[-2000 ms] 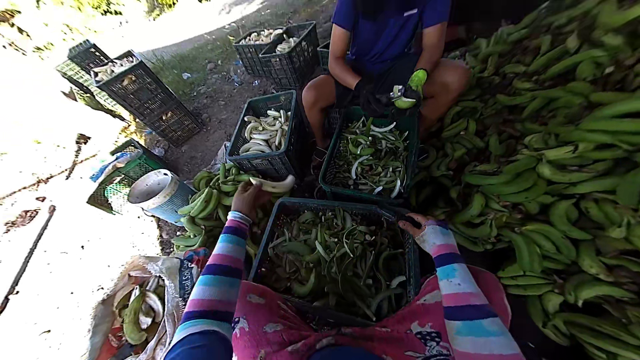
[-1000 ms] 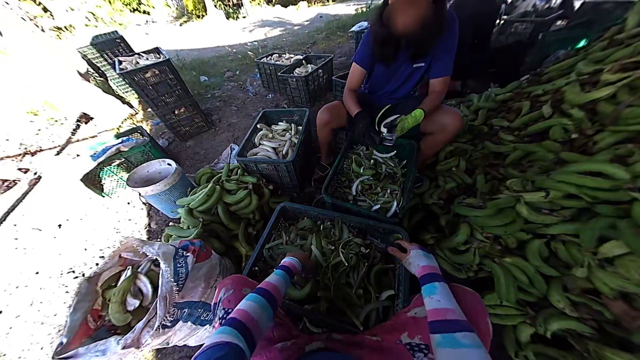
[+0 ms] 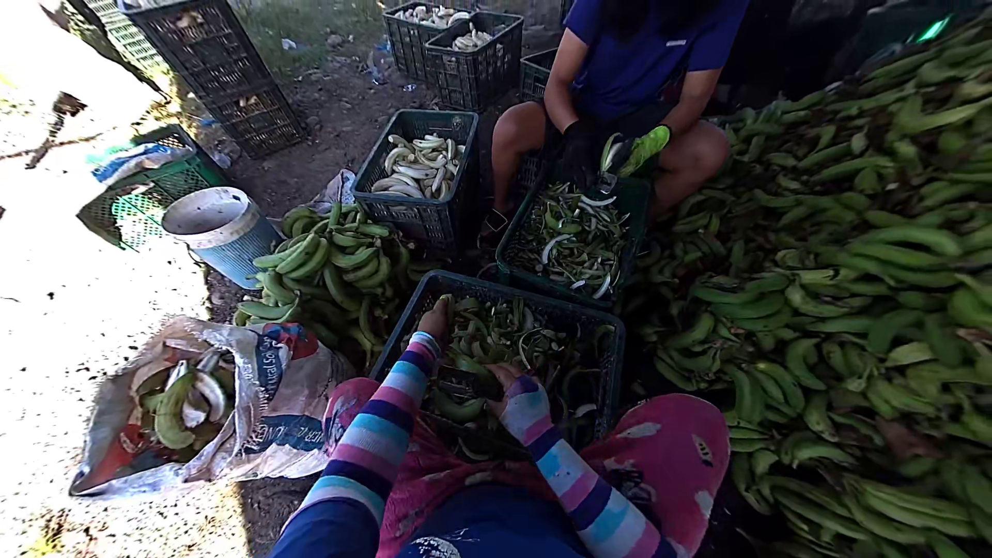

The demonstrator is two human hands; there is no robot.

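Note:
My left hand point(image 3: 436, 319) is inside the left part of a dark plastic crate point(image 3: 620, 341) of green plantain peels point(image 3: 508, 333); whether its fingers hold anything is not clear. Lower in the same crate, my right hand point(image 3: 508, 387) is near a green plantain or peel point(image 3: 457, 407), its grip partly hidden. Striped sleeves cover both forearms. Just beyond, a second green crate point(image 3: 508, 267) holds peels and white strips. A person point(image 3: 643, 70) with a dark glove and a green glove holds a partly peeled plantain point(image 3: 611, 153) over it.
Peeled plantains point(image 3: 418, 167) fill a crate at the upper middle. Green plantain bunches point(image 3: 341, 267) lie left of my crate, beside a blue-white bucket point(image 3: 225, 232). A woven sack point(image 3: 287, 403) with peels stands at lower left. A large plantain heap point(image 3: 852, 310) covers the right. Stacked crates point(image 3: 225, 85) stand behind.
Two seconds ago my left hand held a peeled plantain left of the crate; now it is inside the crate without that plantain visible. My right hand has moved from the crate's right rim into the peels.

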